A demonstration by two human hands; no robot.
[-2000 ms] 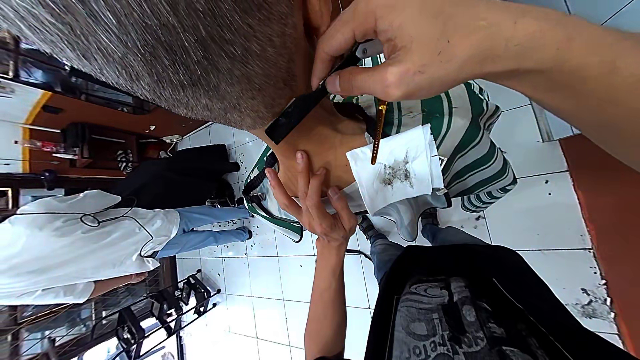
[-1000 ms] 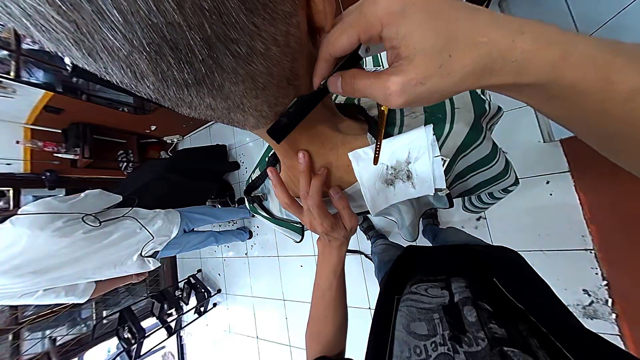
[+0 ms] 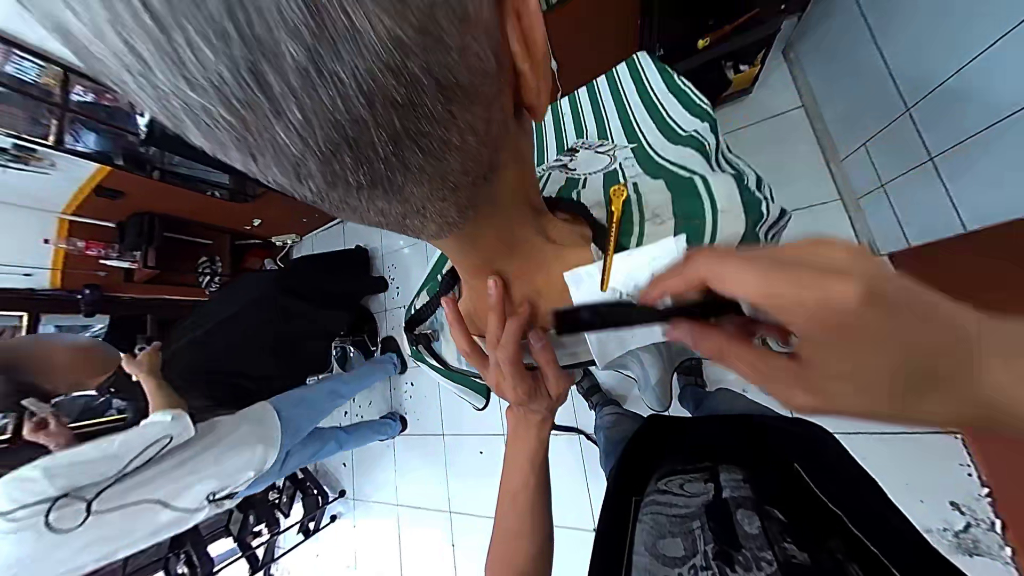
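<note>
My right hand (image 3: 808, 328), blurred, grips a black straight razor (image 3: 608, 317) held over the white tissue paper (image 3: 628, 272) on the seated person's shoulder. My left hand (image 3: 516, 348) rests with spread fingers on the back of that person's neck (image 3: 512, 280), holding nothing. Short grey hair (image 3: 360, 104) covers the head above it. A green-and-white striped cape (image 3: 680, 176) drapes the body. A yellow patterned strip (image 3: 614, 232) with a round end lies over the cape and the tissue's edge. The razor hides part of the tissue.
Another person in a white shirt (image 3: 200, 468) stands at the left beside a black cape (image 3: 264, 328). Cut hair lies on the white tile floor (image 3: 472, 480). A metal rack (image 3: 272, 512) is at the lower left, and a dark shelf (image 3: 736, 48) at the upper right.
My right hand has moved with the razor from the nape to over the tissue. The cut hair seen on the tissue earlier is now hidden. My left hand stays on the neck.
</note>
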